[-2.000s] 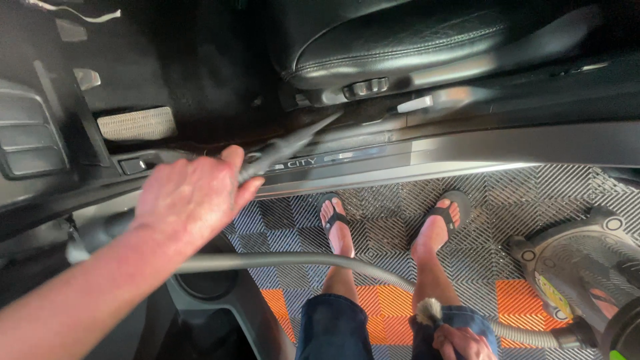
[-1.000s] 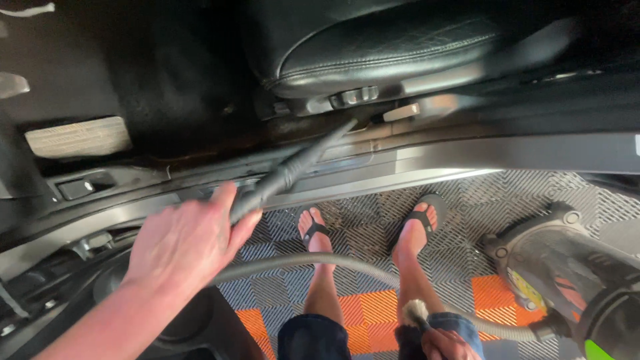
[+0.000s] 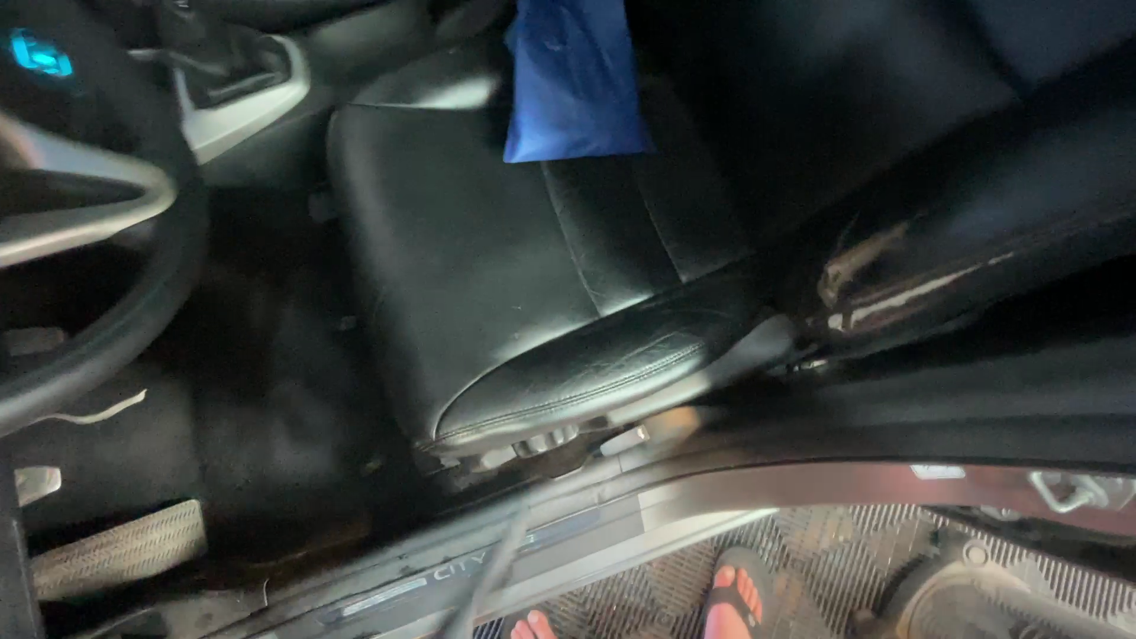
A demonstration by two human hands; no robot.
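Neither my left hand nor my right hand is in view. The blurred grey vacuum crevice nozzle (image 3: 484,581) rises from the bottom edge, its thin tip over the car's door sill (image 3: 586,541); whatever holds it lies below the frame. Beyond the sill stands the black leather car seat (image 3: 470,248), with adjustment controls (image 3: 546,441) low on its side. A blue cloth-like item (image 3: 577,89) rests on the seat at the top.
The steering wheel (image 3: 182,257) and a ridged footrest (image 3: 124,546) are at left. A gear lever surround (image 3: 244,115) is at upper left. Part of the vacuum cleaner (image 3: 985,586) stands on the floor tiles at lower right. Two feet in flip-flops show by the sill.
The view has swung up and inward to the seat. The left hand on the nozzle and the right hand with a small brush-like thing, seen before, have left the frame.
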